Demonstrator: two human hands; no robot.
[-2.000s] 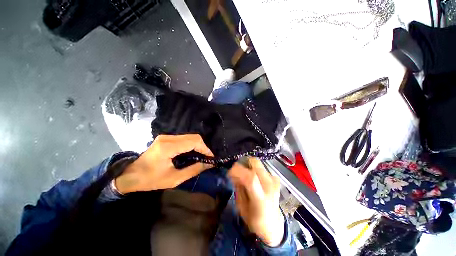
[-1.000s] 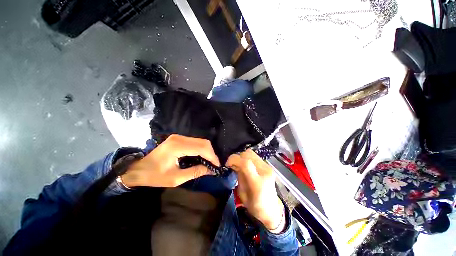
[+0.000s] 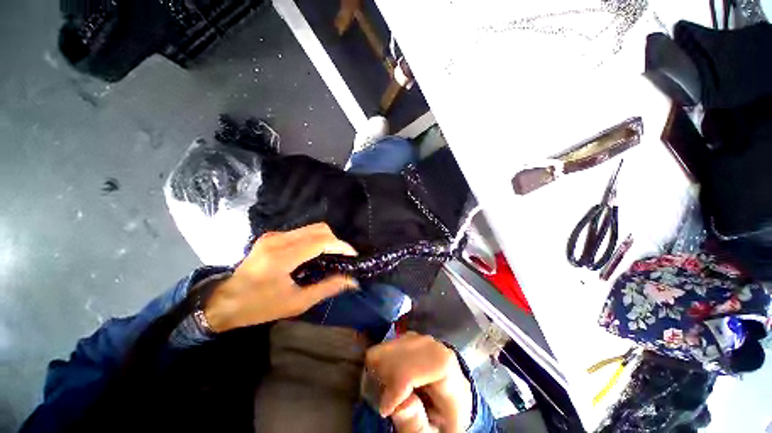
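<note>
My left hand (image 3: 283,275) pinches the trimmed edge of the black garment (image 3: 326,199), which lies over my lap. The bead chain trim (image 3: 394,258) sparkles along the edge, running right from my left fingers towards the table edge. My right hand (image 3: 410,380) is below and to the right of the trim, apart from it, with fingers curled together. Whether it holds a needle or thread is too small to see. A pale strip (image 3: 465,228) lies at the trim's right end, by the table edge.
On the white table (image 3: 482,110) are loose chain (image 3: 622,17), a brown-and-metal tool (image 3: 580,158), black scissors (image 3: 595,232), a small red tool (image 3: 615,259), a floral pouch (image 3: 669,300), yellow-handled pliers (image 3: 611,376) and black garments (image 3: 736,161). A plastic bag (image 3: 212,199) sits left of my lap.
My right hand has left the trim and moved down towards me. My left hand keeps its hold. More of the beaded edge shows between my left hand and the table. The view has shifted slightly.
</note>
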